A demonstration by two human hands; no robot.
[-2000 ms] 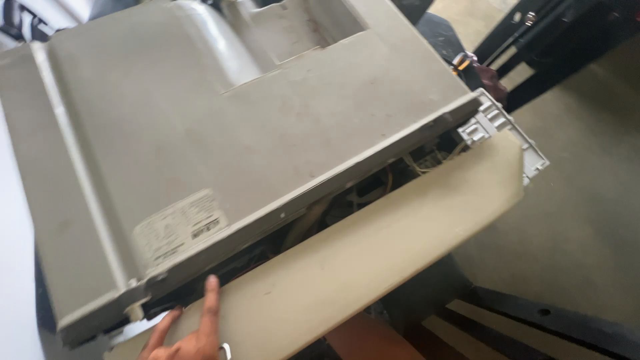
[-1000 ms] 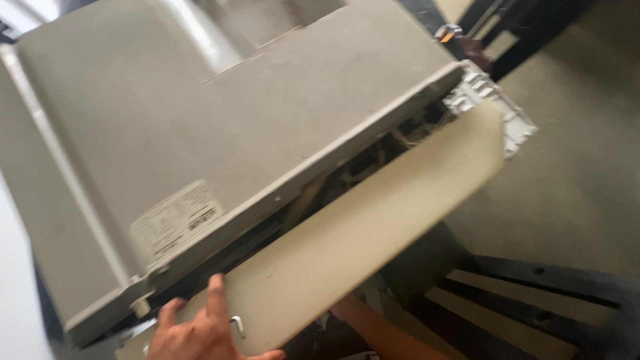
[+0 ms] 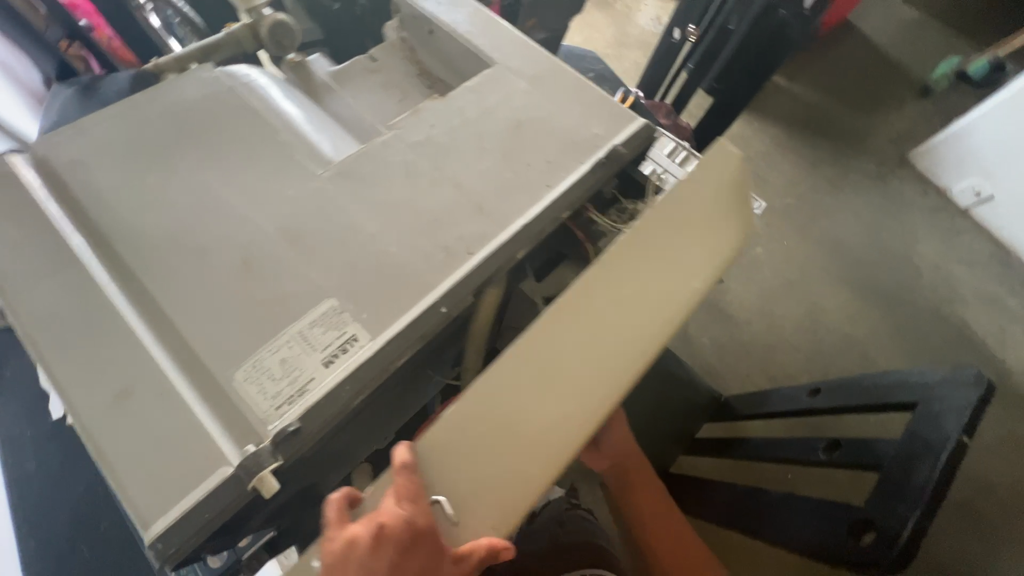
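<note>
A cream panel [image 3: 592, 320] stands away from the open edge of a grey appliance housing [image 3: 336, 232], on which a printed label [image 3: 304, 364] is stuck. My left hand [image 3: 400, 528] grips the panel's near end, beside a small metal hook [image 3: 442, 508]. Under the panel's right edge my right hand [image 3: 610, 440] supports it, its fingers mostly hidden behind the panel. Wires [image 3: 600, 220] and a hose [image 3: 483, 324] show in the gap between panel and housing. A white plastic bracket [image 3: 670, 160] sits at the far corner.
A black slatted chair or stool [image 3: 832, 448] stands at the lower right on the grey floor. Farther right lies a white panel [image 3: 980, 160]. Dark metal legs [image 3: 688, 72] rise behind the housing. A dark surface [image 3: 48, 456] shows under it at the left.
The cream panel has swung farther from the housing, widening the gap and showing more hose and wires. My right hand shows more clearly under it. The view has shifted.
</note>
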